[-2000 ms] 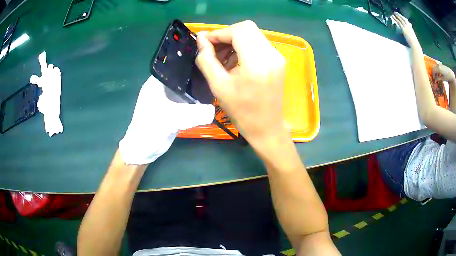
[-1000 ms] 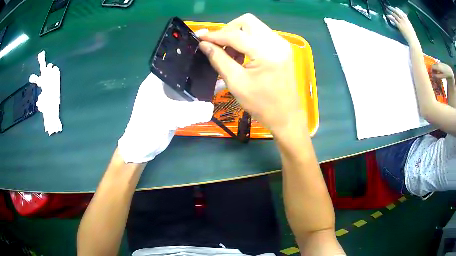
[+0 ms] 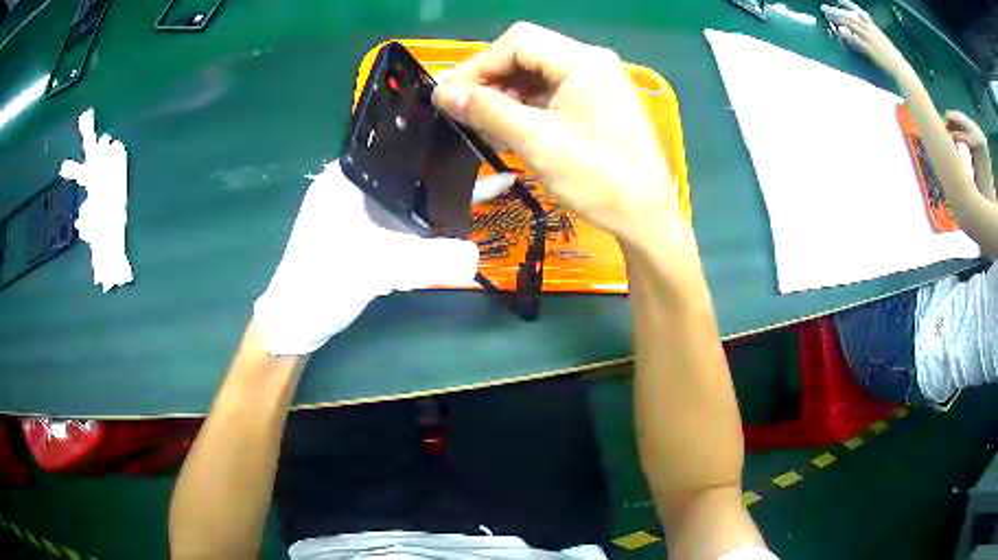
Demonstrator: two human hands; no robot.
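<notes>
A black phone housing [image 3: 407, 148] with a small red spot is held tilted over the orange tray [image 3: 670, 120]. My left hand [image 3: 356, 246], in a white glove, grips its lower end. A thin black strip or frame [image 3: 532, 263] hangs below and to the right of the housing. My bare right hand [image 3: 547, 109] has thumb and index finger together at the housing's upper right edge. Whether a small part is between the fingertips is hidden. Many tiny dark sticks [image 3: 558, 224] lie loose in the tray.
A limp white glove [image 3: 103, 208] lies at the left beside a dark housing [image 3: 38, 232]. More housings [image 3: 79, 44] sit along the far side. A large white sheet [image 3: 815, 164] lies at the right, beside another person's arms [image 3: 914, 109] and a second orange tray [image 3: 925, 170].
My right hand has moved slightly right and up along the housing edge, and more of the hanging strip and the sticks shows. Housings at the far left have shifted left. The neighbour's hands moved.
</notes>
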